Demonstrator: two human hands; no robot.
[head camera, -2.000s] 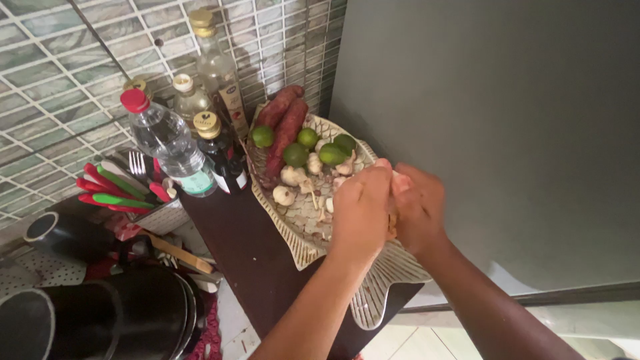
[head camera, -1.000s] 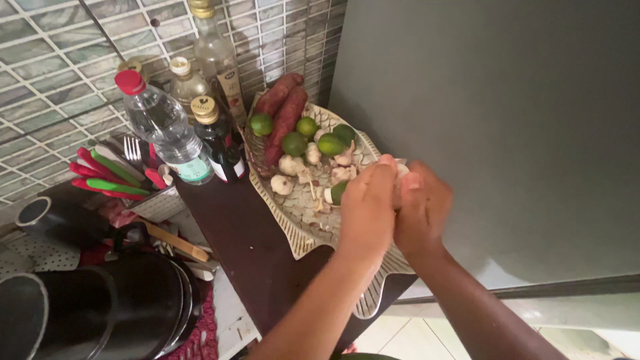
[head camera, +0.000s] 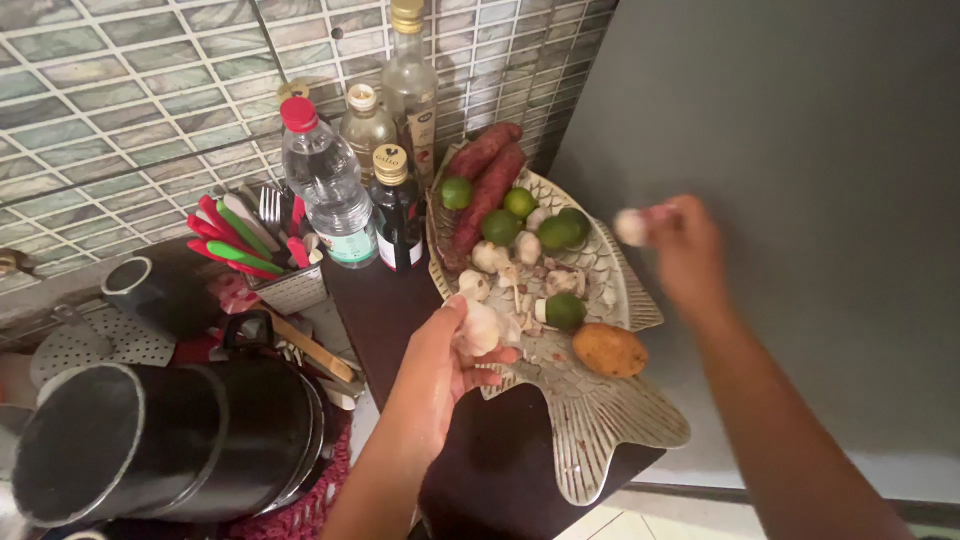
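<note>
My left hand (head camera: 442, 360) holds a garlic bulb (head camera: 478, 328) between thumb and fingers, over the left edge of a fish-shaped platter (head camera: 611, 424). Raised to the right of the platter, my right hand (head camera: 686, 251) grips a garlic piece (head camera: 634, 226) in its fingertips. On the platter lie reddish sweet potatoes (head camera: 491, 191), several green limes (head camera: 559, 232), more garlic bulbs (head camera: 491, 256) and loose garlic skins. A lime (head camera: 565, 310) with a pale piece against its side sits near an orange-brown potato-like item (head camera: 610, 350) by the tail.
Bottles stand behind the platter, among them a clear plastic one with a red cap (head camera: 330, 180) and a dark one (head camera: 396, 214). At left are a cutlery basket (head camera: 292, 289), a black pot (head camera: 172, 442) and a perforated skimmer (head camera: 94, 346). A grey panel (head camera: 787, 150) rises at right.
My hands were together over the platter's right side; now they are apart, the left one moved left with the bulb, the right one raised with a piece. The orange-brown item has come into view.
</note>
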